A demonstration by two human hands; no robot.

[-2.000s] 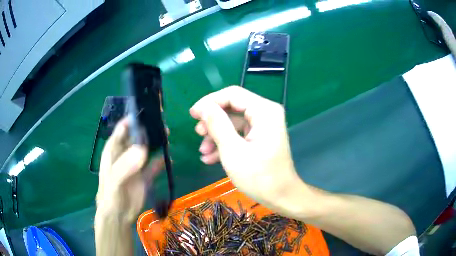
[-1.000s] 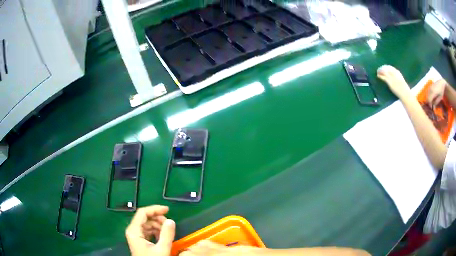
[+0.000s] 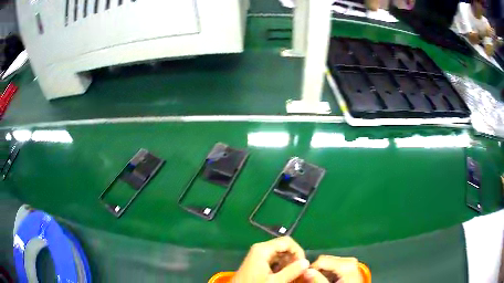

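Three black phone middle frames lie on the green conveyor belt, at left (image 3: 145, 169), centre (image 3: 227, 164) and right (image 3: 305, 179), each tilted, with a small white square at the near end. My left hand (image 3: 271, 261) and my right hand (image 3: 338, 269) are close together at the bottom edge, over the orange parts bin (image 3: 221, 277), fingers curled and fingertips almost meeting. Dark brown bits show between the fingers of both hands; I cannot tell if they are held or seen in the bin behind. Most of the bin is hidden or cut off.
Blue reel (image 3: 50, 237) at lower left. White sheet (image 3: 486, 243) at right edge. Another frame (image 3: 473, 185) at far right, a dark one (image 3: 10, 160) at far left. Beyond the belt: grey machine housing (image 3: 138, 27), white post (image 3: 315, 55), black blister tray (image 3: 398, 83), shiny wrap. People at upper right.
Two seconds ago my left hand held a phone frame; that hand holds no frame now. The view has swung left and up. My hands are now together at the bin.
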